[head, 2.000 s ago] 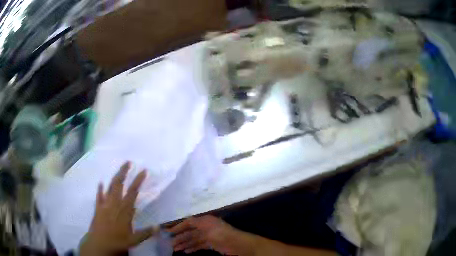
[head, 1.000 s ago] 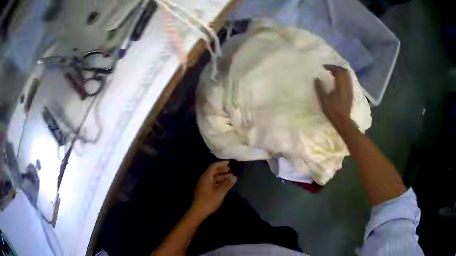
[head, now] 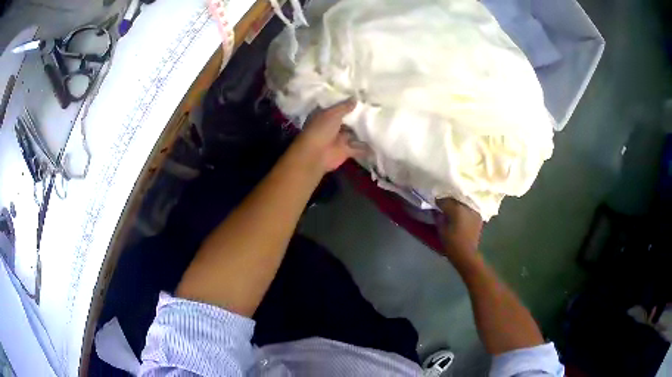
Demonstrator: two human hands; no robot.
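Observation:
A large rounded bundle of cream pieces (head: 435,88) sits over a red bin (head: 394,210) at the top centre. My left hand (head: 331,140) grips the bundle's lower left edge, with the fingertips partly hidden by the cloth. My right hand (head: 458,224) is at the bundle's lower edge, its fingers hidden under the cloth, so its hold is unclear. A small white and bluish piece shows under the bundle between my hands.
The white sewing table (head: 136,140) with a ruler-marked edge is at left, with scissors (head: 77,62), dark metal tools (head: 37,147) and hanging tapes (head: 223,26). A pale translucent bin (head: 578,70) stands behind the bundle. A shoe (head: 438,362) is on the green-grey floor.
My left hand has moved up onto the bundle's edge and grips it. My right hand has moved from the bundle's top down to its lower edge. More of the red bin shows.

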